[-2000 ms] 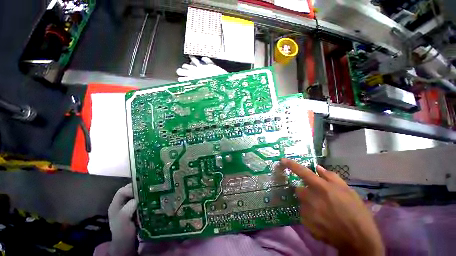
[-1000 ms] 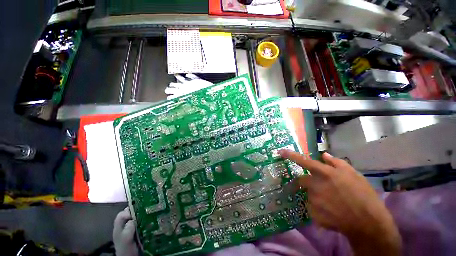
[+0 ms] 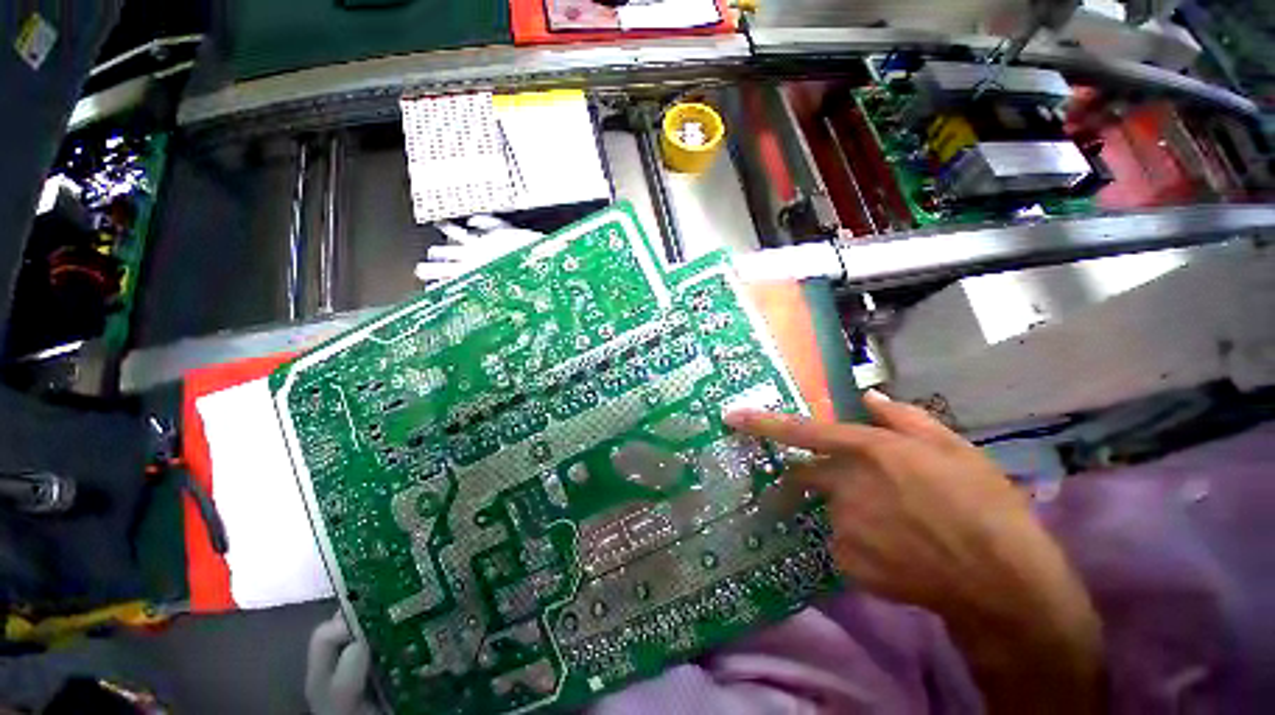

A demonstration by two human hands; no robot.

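Note:
A large green power board (image 3: 559,461) is held tilted in front of me, solder side up, with silvery areas and a white border. My left hand (image 3: 337,668), in a pale glove, holds its lower left edge and is partly cut off by the picture's bottom. My right hand (image 3: 469,249), in a white glove, shows only its fingers beyond the board's far edge; the rest is hidden behind the board. Another person's bare hand (image 3: 895,489) comes from the right, its index fingertip at the board's right part.
A white sheet (image 3: 259,489) on a red mat (image 3: 199,552) lies left, beside a dark-handled tool (image 3: 203,506). Behind are conveyor rails (image 3: 979,252), a record sheet (image 3: 462,154), a yellow cup-like object (image 3: 692,137) and a board with heatsinks (image 3: 1000,133). Another assembled board (image 3: 91,266) is far left.
The board has turned counter-clockwise and sits further left and lower in view. The bare hand has moved left with it, still pointing at its right part. The background has shifted with the camera.

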